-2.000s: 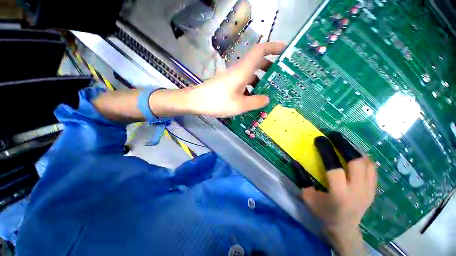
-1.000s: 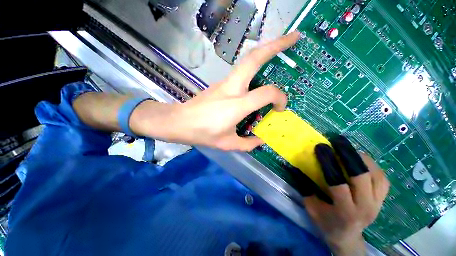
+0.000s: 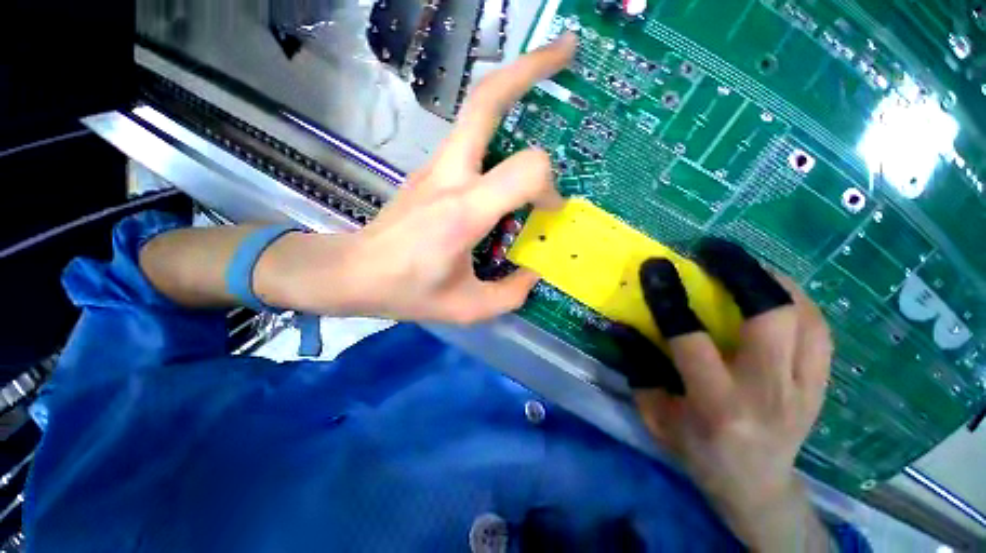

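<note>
A short yellow piece [image 3: 589,254] lies over the near edge of the green circuit board [image 3: 746,140]. My right hand [image 3: 735,378], with black finger cots on its fingertips, holds the right part of the yellow piece, with fingers on top and the thumb at its near side. My left hand [image 3: 438,238], bare, with a light blue band at the wrist, has its thumb and a bent finger at the left end of the yellow piece. Another left finger reaches out over the board's left edge. The underside of the yellow piece is hidden.
A metal conveyor rail [image 3: 541,351] runs between my body and the board. A dark chain track [image 3: 260,151] lies along the rail at left. A grey metal plate with holes [image 3: 438,49] is on the pale bed beyond my left hand. Red-topped parts stand near the yellow piece's left end.
The view has shifted. My left hand has come from beside the yellow piece to its left end. My right hand has stayed on the piece.
</note>
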